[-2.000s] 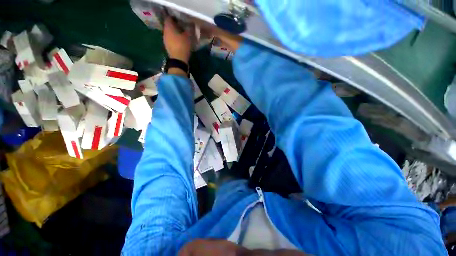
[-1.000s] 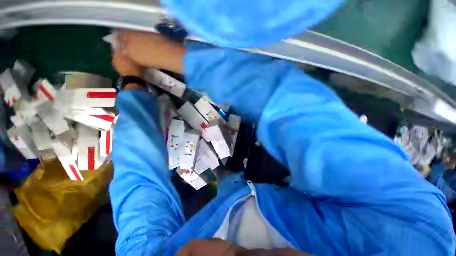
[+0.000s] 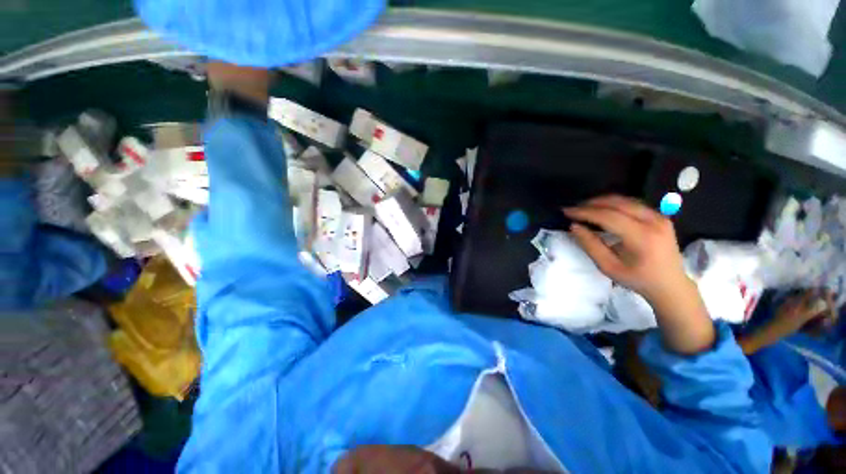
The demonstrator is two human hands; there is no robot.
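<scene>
My left hand is hidden beyond the rail and a blue rounded cloth; only its wrist shows, so any hold is unseen. My right hand is over the black tray, fingers apart, with nothing seen in it. Just below it lie white see-through bags. A blue disc lies on the tray left of my fingers. A white disc and a blue-and-white disc lie right of them. White cartons with red marks are heaped between my left arm and the tray.
A curved metal rail crosses the top, with the blue rounded cloth over it. More cartons and a yellow bag are at left. A neighbour's hand is by a white heap at right. A blue sleeve shows at far left.
My right hand has left my left hand's side near the rail and moved right, over the tray. My left hand has gone out of sight. The view has shifted, showing the tray and discs.
</scene>
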